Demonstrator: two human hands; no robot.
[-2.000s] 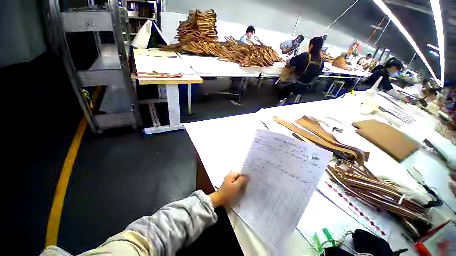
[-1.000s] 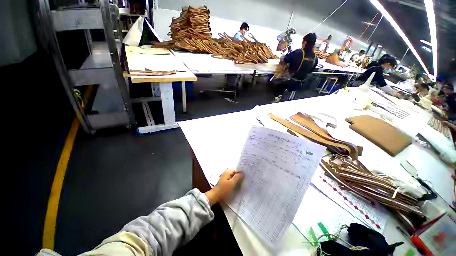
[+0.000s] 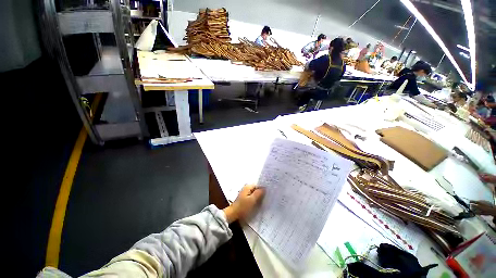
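My left hand (image 3: 248,202) grips the left edge of a white printed production sheet (image 3: 302,201) with a ruled table and handwriting. The sheet is held tilted over the near corner of the white table (image 3: 234,146). My right hand is not in view. Right of the sheet, tan and brown strap strips (image 3: 340,146) and a bundle of narrow striped strips (image 3: 402,201) lie on the table. A flat tan panel (image 3: 413,146) lies behind them.
A grey metal rack (image 3: 92,81) stands at the left beside a yellow floor line. A far table holds brown part piles (image 3: 239,51). Several people work around the tables. Another person's hands (image 3: 484,206) show at the right edge. A black corded item (image 3: 389,263) and a red-edged box (image 3: 473,258) lie at lower right.
The view has turned slightly right since the earliest frame, then stayed nearly still. Another person's hands have appeared at the right edge. My left hand keeps its hold on the sheet.
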